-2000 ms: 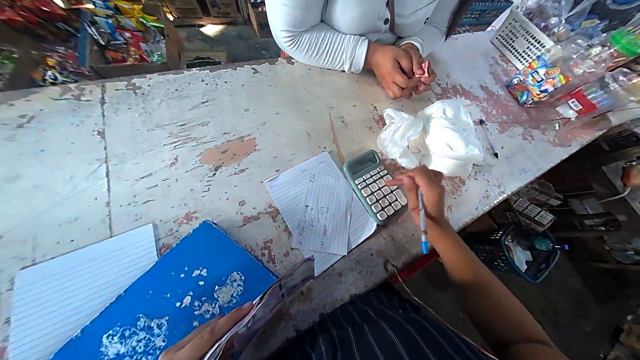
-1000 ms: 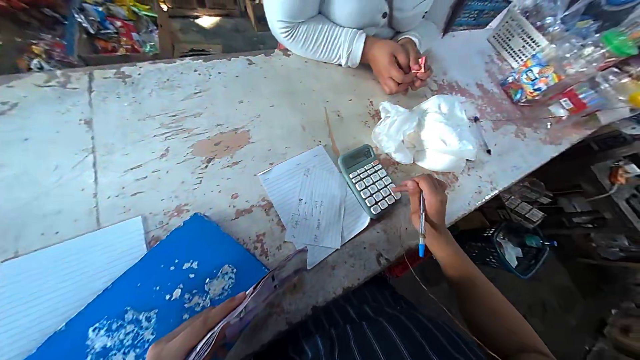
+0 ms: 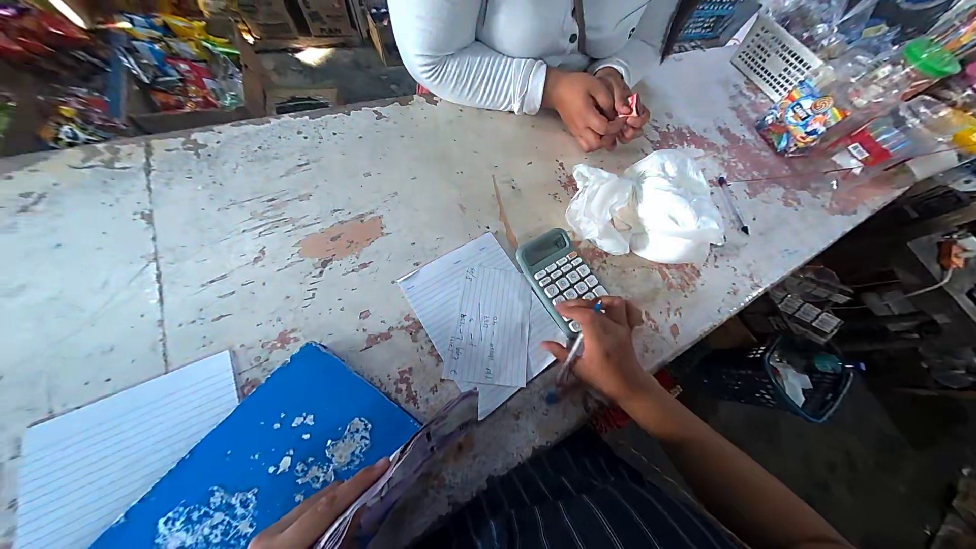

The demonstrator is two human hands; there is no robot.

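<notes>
My right hand [image 3: 602, 343] holds a pen [image 3: 573, 352] and has its fingers at the lower keys of a grey-green calculator [image 3: 560, 274]. Lined paper sheets [image 3: 488, 328] bearing handwriting lie just left of the calculator. At the bottom, my left hand [image 3: 324, 507] grips a bundle of papers or a booklet [image 3: 404, 473], seen edge-on, over a worn blue folder or cover [image 3: 274, 450]. A lined pad [image 3: 130, 457] lies partly beneath the blue cover. Beyond the calculator sits a white plastic bag [image 3: 659, 206], with a second pen [image 3: 733, 206] to its right.
Across the worn painted counter [image 3: 328, 183], another person's hands [image 3: 598, 110] hold a small red and white item. At the right stand a white perforated basket [image 3: 778, 61], a candy packet [image 3: 801, 118] and plastic jars. A dark basket [image 3: 808, 381] is below the counter's edge.
The pen in my right hand has swung from pointing down toward my body to lying across beneath the palm, and my fingers have come over the calculator's lower keys. My left hand keeps its hold.
</notes>
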